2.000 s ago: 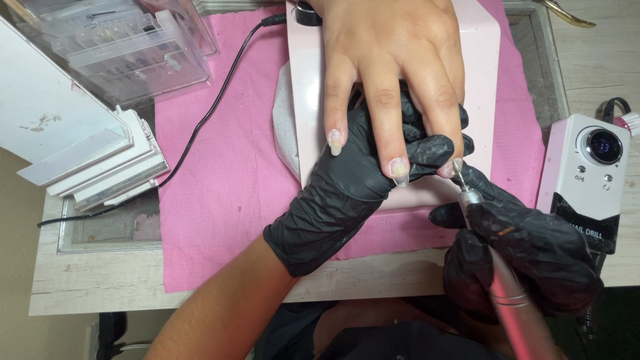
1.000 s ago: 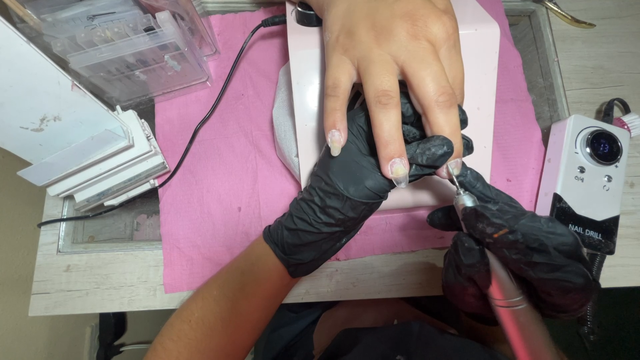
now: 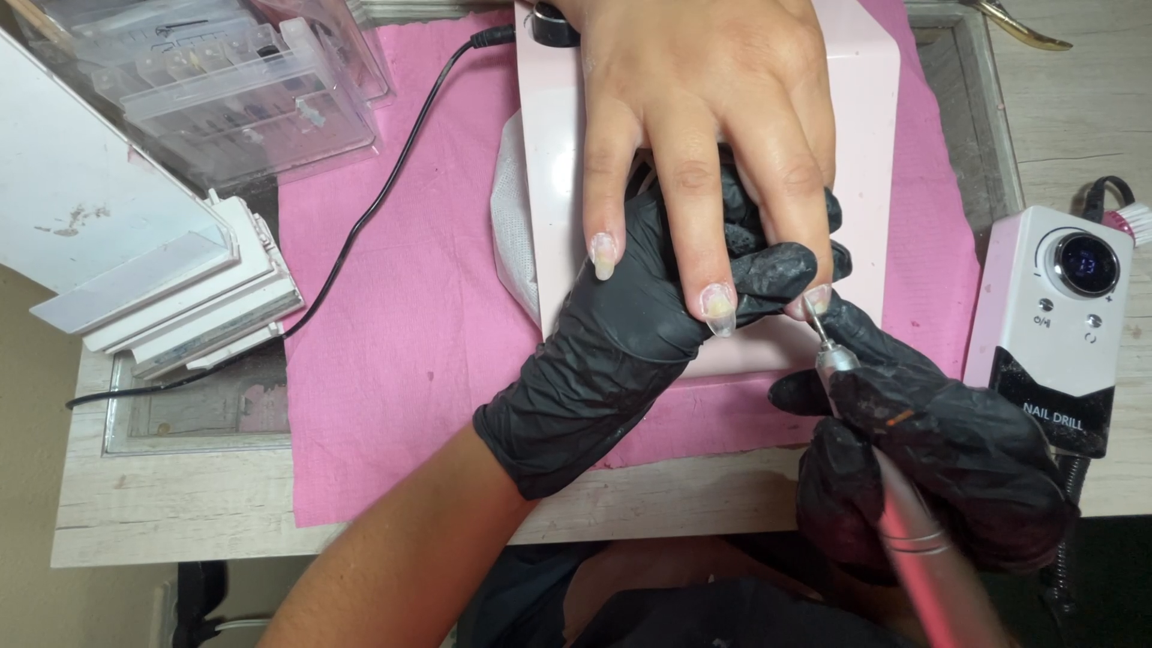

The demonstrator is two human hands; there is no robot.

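Note:
My left hand (image 3: 630, 297), in a black glove, holds a finger of another person's hand (image 3: 711, 99) from below and the side. That hand lies palm down over a white-pink dust collector or lamp housing (image 3: 859, 171), whose exact kind I cannot tell. My right hand (image 3: 936, 441), also gloved, grips the silver handpiece of an electric nail drill (image 3: 909, 522) like a pen. The thin bit (image 3: 817, 326) meets the nail (image 3: 816, 300) of the held finger. Two other nails show whitish, uneven surfaces.
A nail drill control unit (image 3: 1071, 297) stands at the right on a pink cloth-covered table (image 3: 387, 270). Clear plastic boxes of nail tips (image 3: 261, 108) and stacked white cases (image 3: 207, 297) are at the left. A black cable (image 3: 378, 202) crosses the cloth. Gold-coloured metal handles (image 3: 1026, 25) lie top right.
The drill bit and my right hand have shifted slightly about the held finger's nail. My left hand keeps its hold in the same place.

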